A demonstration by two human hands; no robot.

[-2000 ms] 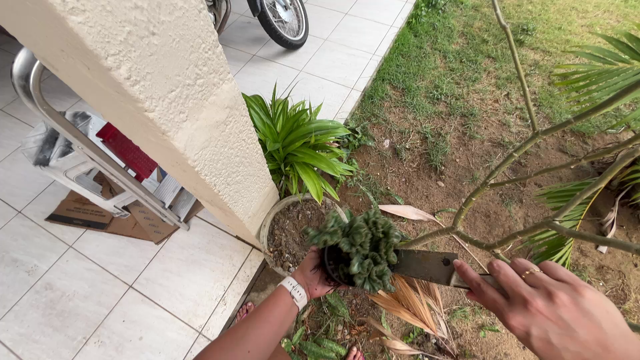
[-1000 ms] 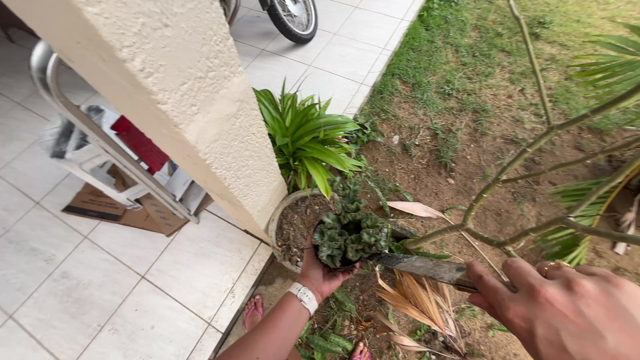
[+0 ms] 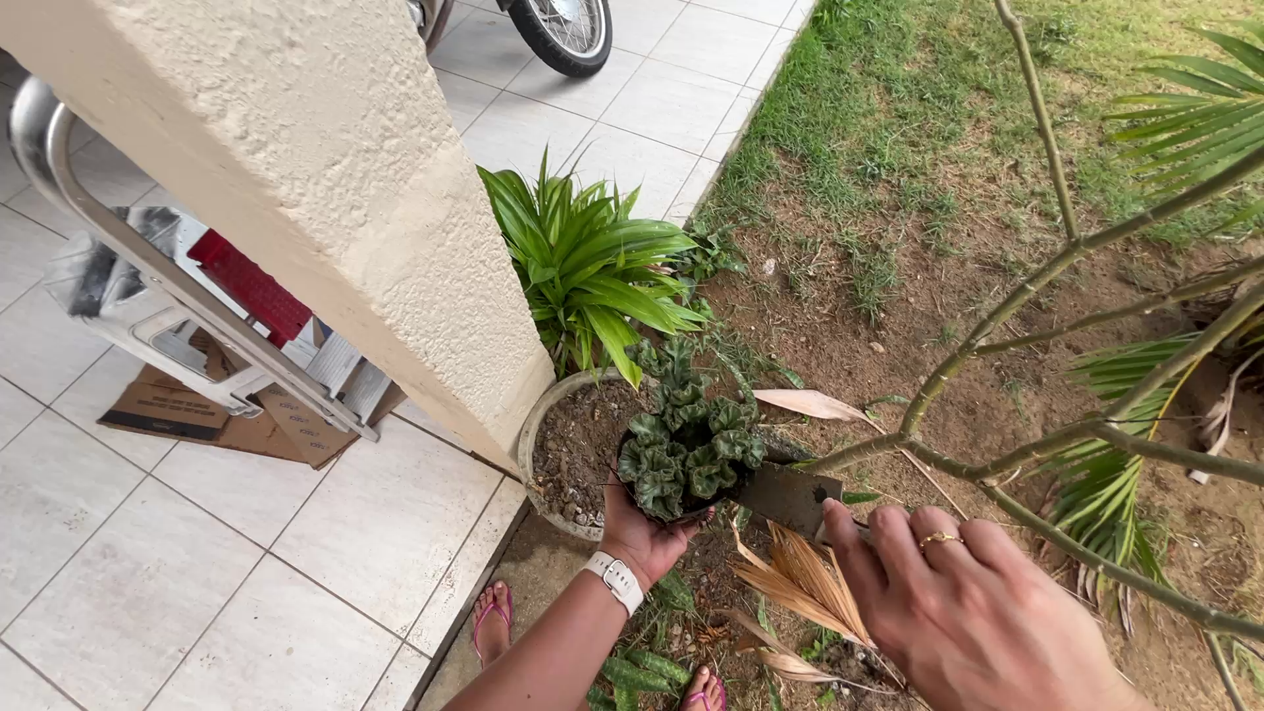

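My left hand [image 3: 647, 538], with a white watch band at the wrist, holds a small dark pot from below. In the pot grows a plant with crinkled dark green leaves [image 3: 686, 449]. My right hand [image 3: 958, 583], wearing a ring, grips a flat metal blade tool [image 3: 790, 497], possibly a knife or trowel. Its blade reaches to the right side of the small pot; whether its tip touches the soil is hidden by pot and leaves. Just left of and below the small pot, a large round planter [image 3: 534, 444] holds soil.
A textured pillar [image 3: 395, 188] stands left of the planter, beside a leafy green plant [image 3: 592, 267]. Bare branches [image 3: 948, 380] reach in from the right. Dry palm leaves [image 3: 810, 583] lie below the blade. A metal ladder [image 3: 197, 286] and cardboard [image 3: 197, 405] are on the tiles at left.
The blade and my right hand have shifted slightly around the right side of the small pot. My left hand has kept hold of the pot throughout.
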